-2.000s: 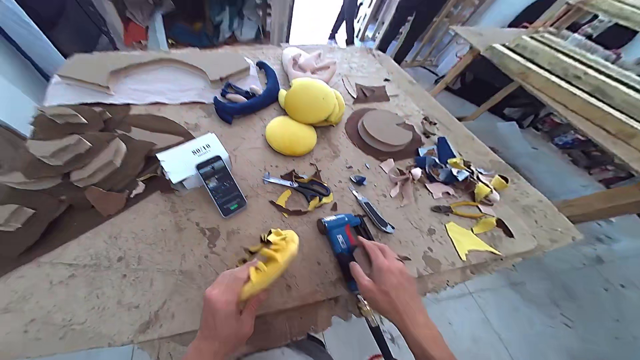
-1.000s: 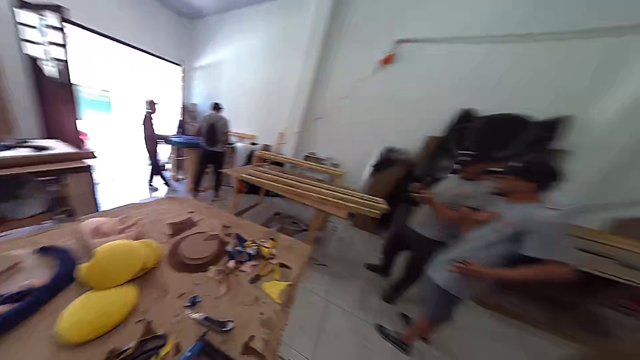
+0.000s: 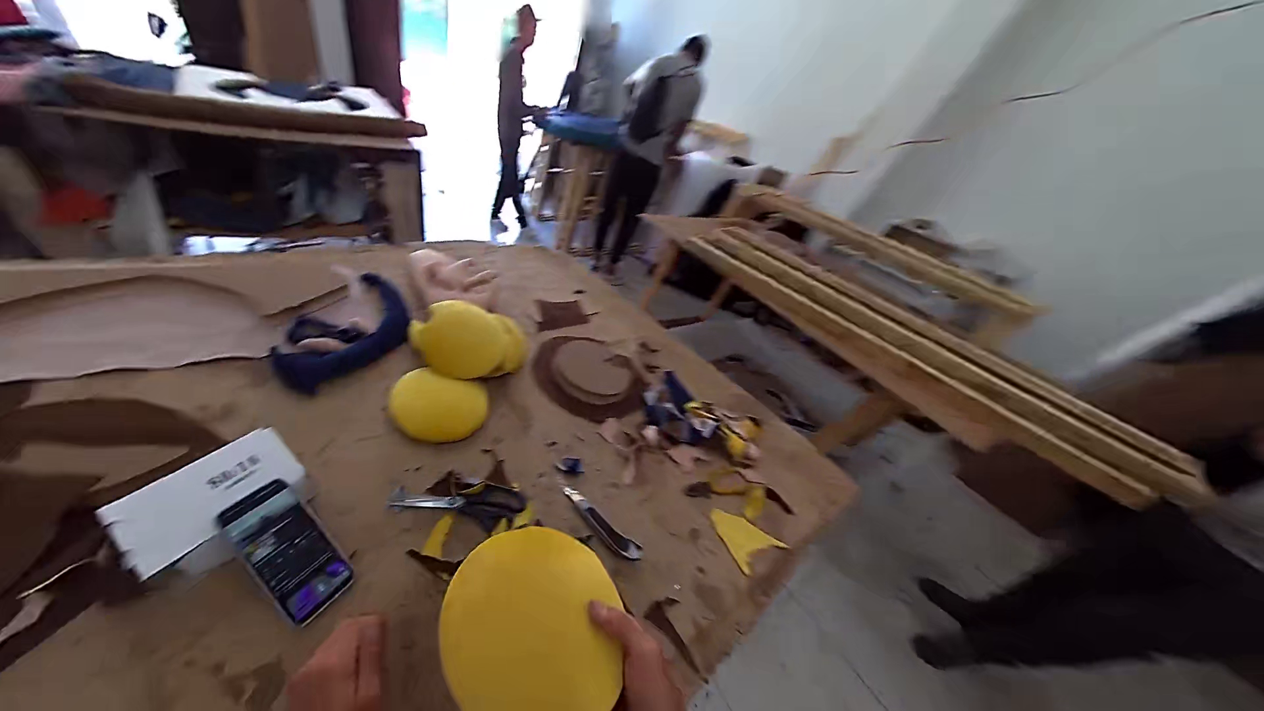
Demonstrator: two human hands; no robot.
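My right hand [image 3: 642, 657] grips the right edge of a yellow covered oval pad [image 3: 531, 622], low in the head view. Left of the pad, my left hand [image 3: 341, 667] is partly cut off by the frame, fingers curled, with nothing visible in it. Beyond the pad lie scissors [image 3: 479, 502] among yellow and brown scraps, and a utility knife [image 3: 602, 523]. Farther back are another yellow oval pad [image 3: 439, 405], a rounded yellow piece [image 3: 459, 339] and a dark blue curved padded piece [image 3: 346, 355]. The staple gun seen earlier is not visible.
A phone [image 3: 286, 553] leans against a white box [image 3: 202, 499] on the left. Brown discs [image 3: 592, 373] and mixed scraps [image 3: 691, 415] lie toward the table's right edge. Wooden frames [image 3: 918, 346] stand beyond that edge; people [image 3: 652, 128] stand in the background.
The view swung up and right, then partly back. Two seconds ago my left hand held a yellow piece and my right hand a blue tool; now my right hand holds a yellow oval pad.
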